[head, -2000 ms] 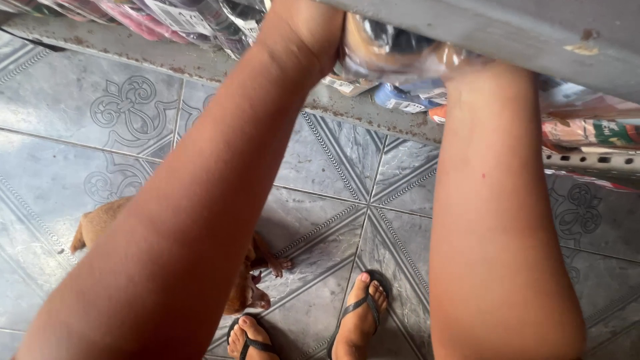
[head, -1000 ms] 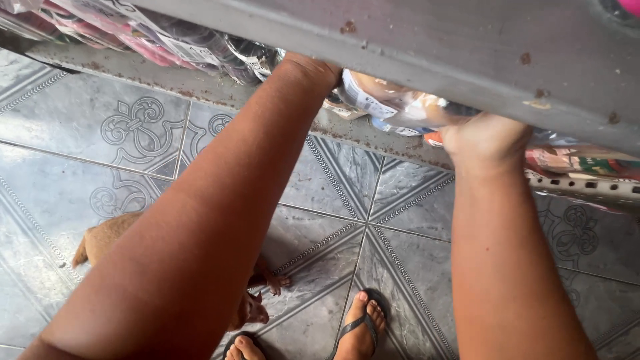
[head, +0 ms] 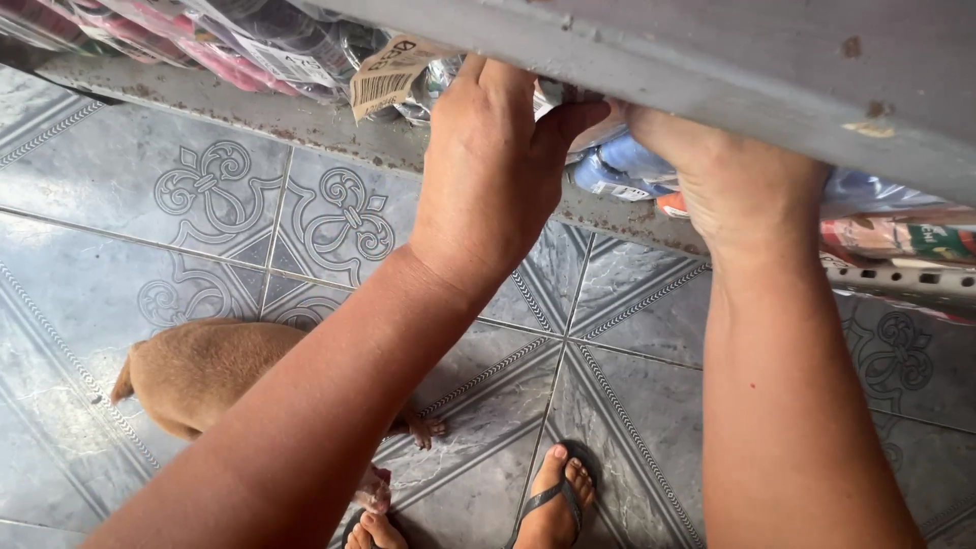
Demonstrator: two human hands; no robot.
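My left hand [head: 492, 156] reaches into a grey metal shelf at the top centre, its fingertips partly hidden under the edge of the upper shelf board. Just left of it hangs a brown paper tag [head: 393, 75] with a barcode. My right hand [head: 720, 164] is bent beside it, its fingers out of sight behind the same board. Between and below the hands lies a blue plastic-wrapped item [head: 625, 164] with a white label. Whether either hand grips something cannot be made out.
Plastic-wrapped packs [head: 252, 46] line the shelf at upper left. The upper shelf board [head: 724, 61] overhangs the hands. A red and green pack [head: 900, 238] lies at right. A brown dog [head: 213, 366] is on the tiled floor near my sandalled foot [head: 553, 496].
My left hand has come out further from under the upper board, so its back now shows. The brown tag has come into view beside it. My right hand's fingers have gone further behind the board.
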